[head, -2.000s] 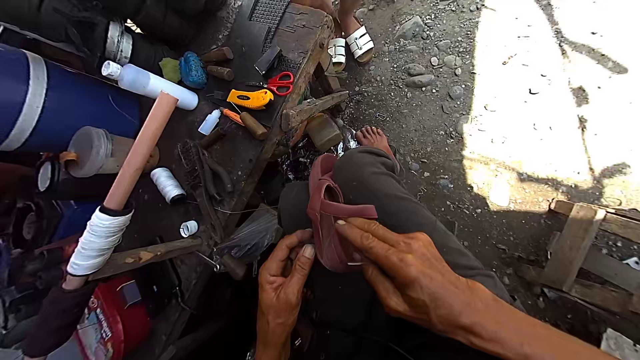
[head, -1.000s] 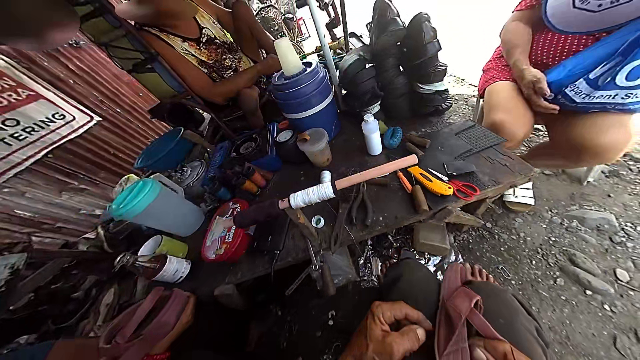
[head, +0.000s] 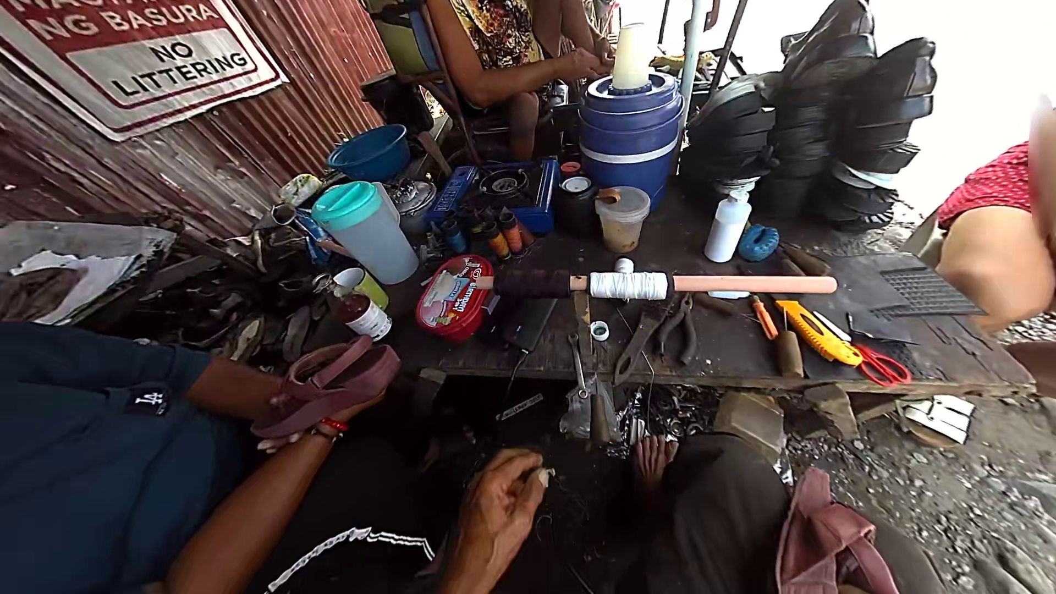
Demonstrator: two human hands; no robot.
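Observation:
My left hand (head: 499, 516) is at the bottom centre over dark clothing, thumb and fingers drawn together. A small pale spot shows at the fingertips; I cannot tell whether it is a nail or a held scrap. My right hand is out of sight. A mauve strapped sandal (head: 829, 540) lies on my leg at the lower right. Farther left, a person beside me holds similar mauve sandals (head: 334, 379). Across the low wooden table (head: 726, 359), above my left hand, lies a wooden stick (head: 759, 285) wound with white thread (head: 629, 285) and dark thread (head: 532, 285).
Pliers (head: 678, 330), a yellow utility knife (head: 817, 332), red scissors (head: 883, 367) and a white bottle (head: 728, 227) are on the table. A red tub (head: 454, 301), a lidded pitcher (head: 367, 231) and a blue water jug (head: 631, 136) stand farther left. People sit behind the table and at right.
The view has swung left. Two seconds ago both my hands were on the mauve sandal; now my left hand is apart from it and my right hand is out of view.

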